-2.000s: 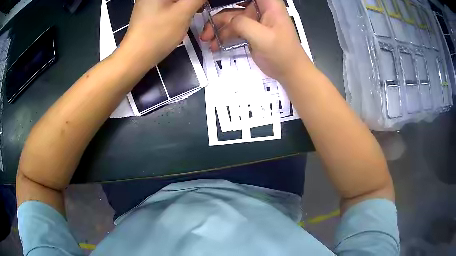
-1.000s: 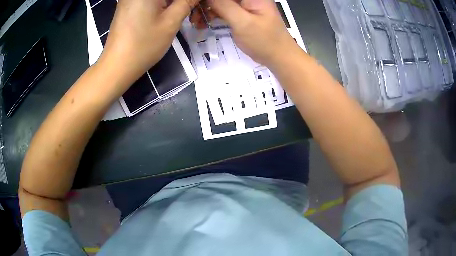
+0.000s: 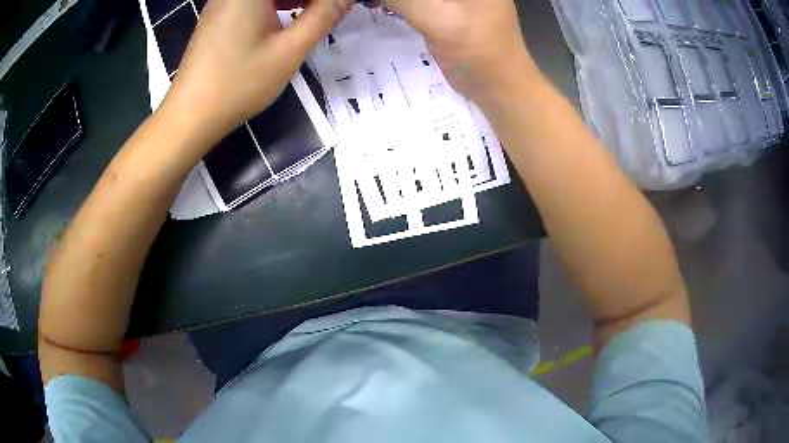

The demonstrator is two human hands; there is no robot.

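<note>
My left hand [image 3: 246, 60] and my right hand [image 3: 467, 39] meet at the top edge, which cuts off their fingertips. Both are in a pinching pose; a dark sliver shows between them, apparently the small frame, its rest out of view. Below lies a white waste skeleton [image 3: 381, 240] with rectangular openings and narrow slots, on other white sheets. Left of it, black adhesive pieces [image 3: 238, 169] lie in a grid on a white backing sheet [image 3: 192, 201], partly under my left hand and forearm.
The dark green bench [image 3: 259, 277] has its front edge near my waist. A flat glossy black slab [image 3: 48, 143] lies at left. Stacked clear blister trays [image 3: 636, 147] with silvery frames [image 3: 672, 130] in pockets are at right. The grey floor shows a yellow line [image 3: 562, 359].
Both hands have moved up to the top edge, taking the small frame almost wholly out of view. The camera view has shifted slightly; the sheets lie as before.
</note>
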